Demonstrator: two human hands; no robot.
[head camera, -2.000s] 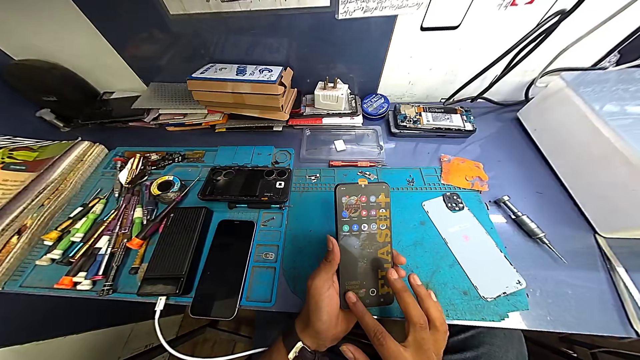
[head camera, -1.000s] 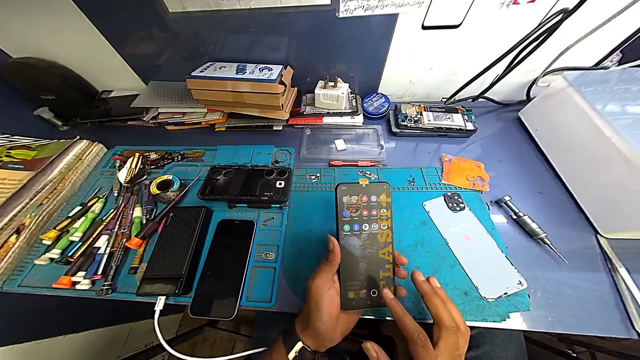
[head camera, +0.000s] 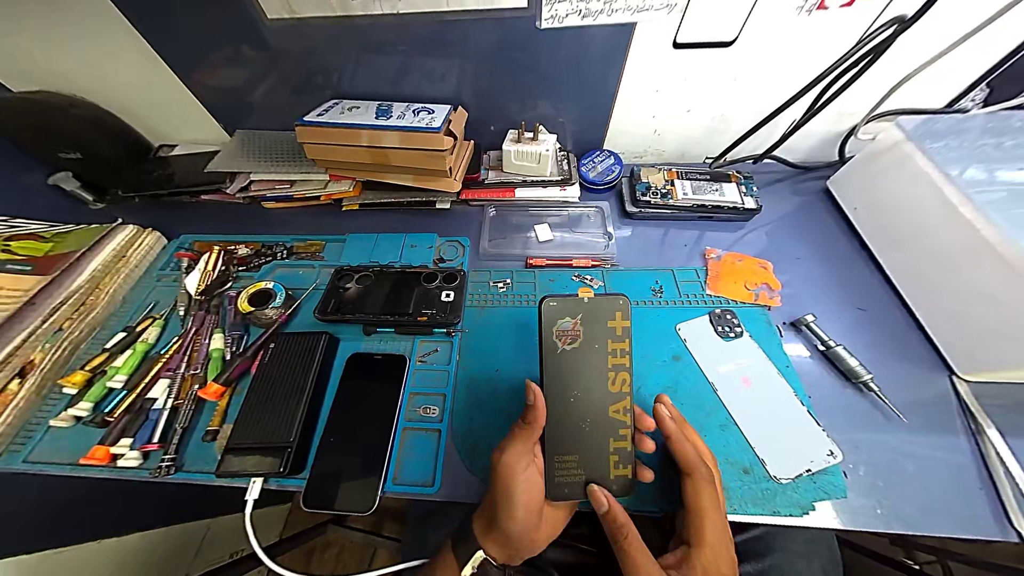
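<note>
My left hand (head camera: 524, 480) holds a smartphone (head camera: 588, 392) upright in the view, thumb along its left edge and fingertips showing at its right edge. A printed protective film covers the dark screen, and a small orange tab sticks out at the top. My right hand (head camera: 680, 496) is at the phone's lower right, thumb at the bottom edge of the screen, fingers apart and holding nothing. A pale blue phone back cover (head camera: 760, 400) lies to the right on the teal repair mat (head camera: 500, 360). Left of the hands lies another smartphone (head camera: 356, 432), its screen dark.
Screwdrivers (head camera: 132, 360), a solder spool (head camera: 264, 300), a black power bank (head camera: 280, 404) with a white cable (head camera: 250, 512) and a black phone housing (head camera: 392, 294) lie left. Behind are a clear tray (head camera: 512, 232), flux paste tin (head camera: 600, 168) and opened phone (head camera: 696, 192). A precision screwdriver (head camera: 844, 360) lies right.
The held phone's screen has gone from lit app icons to dark. My right hand moved right, away from the screen, and its thumb is now at the lower edge.
</note>
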